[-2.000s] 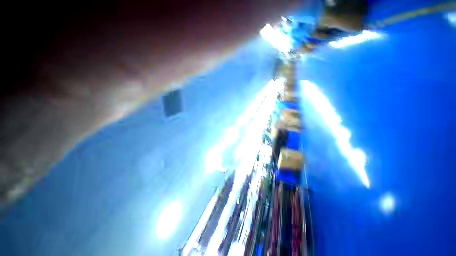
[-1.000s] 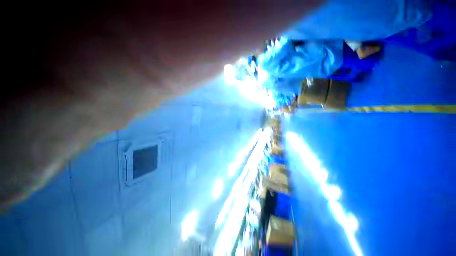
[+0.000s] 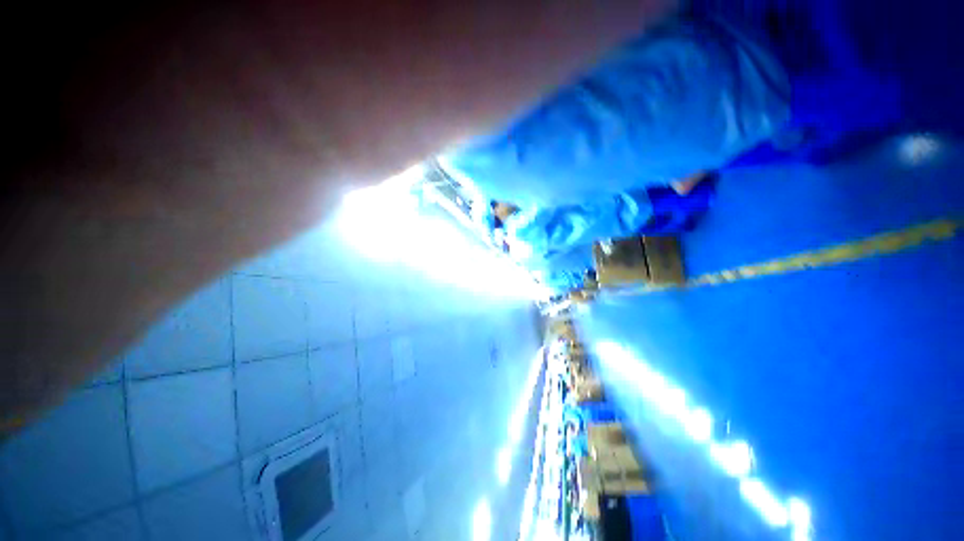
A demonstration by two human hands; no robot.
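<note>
A large, blurred, skin-toned shape (image 3: 201,137) covers the upper left of the head view, very close to the lens. It looks like part of a hand, but I cannot tell which hand, and no separate fingers show. Nothing held is visible. The view is turned on its side. Tan cartons (image 3: 641,261) stand on the blue floor right of centre, and more cartons (image 3: 615,460) line up at the bottom centre. No handheld unit can be made out.
A person in a light blue smock (image 3: 634,116) is at the upper right. A yellow line (image 3: 825,256) crosses the blue floor (image 3: 835,370). Tiled ceiling with a square panel (image 3: 304,495) is at the lower left. Bright lamps (image 3: 412,232) glare near the centre.
The camera has turned, so the cartons and ceiling panel sit lower. The person in blue appears larger at the upper right. The blurred skin-toned shape still covers the upper left.
</note>
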